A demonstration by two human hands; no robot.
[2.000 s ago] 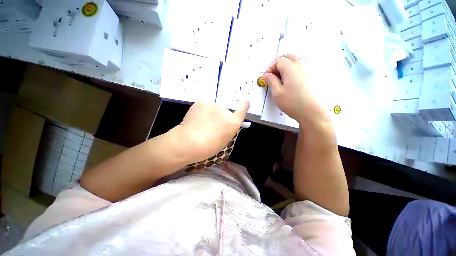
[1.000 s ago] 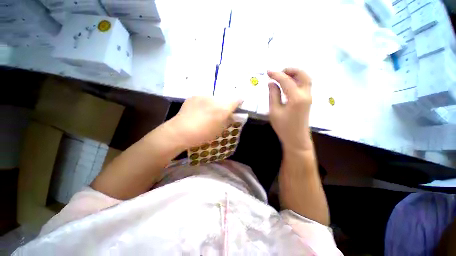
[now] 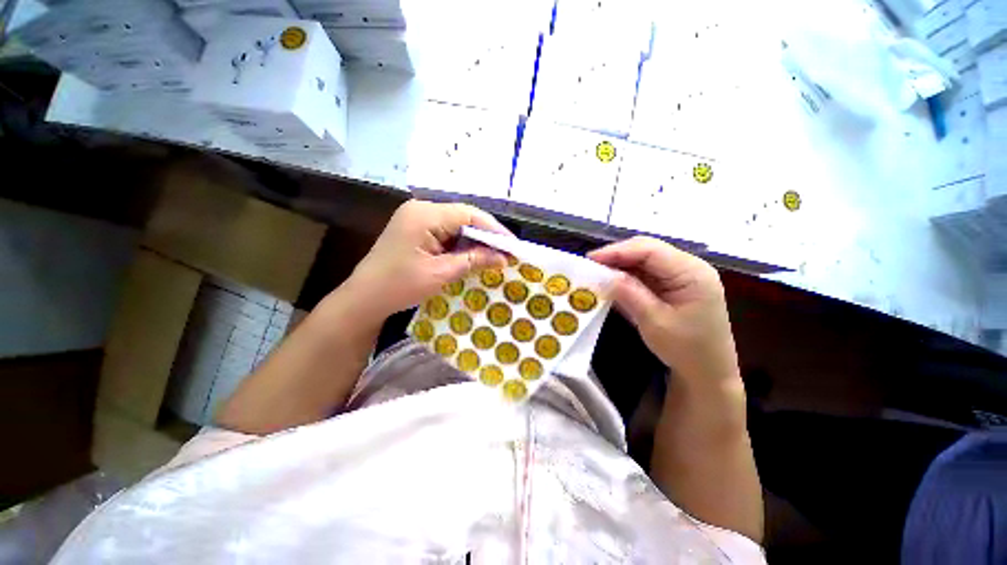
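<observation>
A white sticker sheet (image 3: 499, 315) with rows of gold discs is held below the table edge, in front of my body. My left hand (image 3: 425, 256) grips its upper left part between thumb and fingers. My right hand (image 3: 666, 296) is at its upper right corner, thumb and finger pinched close to a gold disc; whether a disc is lifted cannot be told. White earbud boxes (image 3: 561, 166) lie in rows on the table just beyond my hands. Three boxes in the near row carry a round gold sticker (image 3: 605, 151).
Stacked white boxes (image 3: 271, 88) stand at the left, the front one with a gold sticker. More stacks (image 3: 958, 155) stand at the right, beside crumpled translucent plastic (image 3: 908, 68). An open brown carton (image 3: 166, 320) with white boxes is below left. A person's purple clothing (image 3: 958, 502) shows at lower right.
My right hand has moved down from the boxes to the sheet. The sheet is raised and spread between both hands. A further box now shows a gold sticker between the other two.
</observation>
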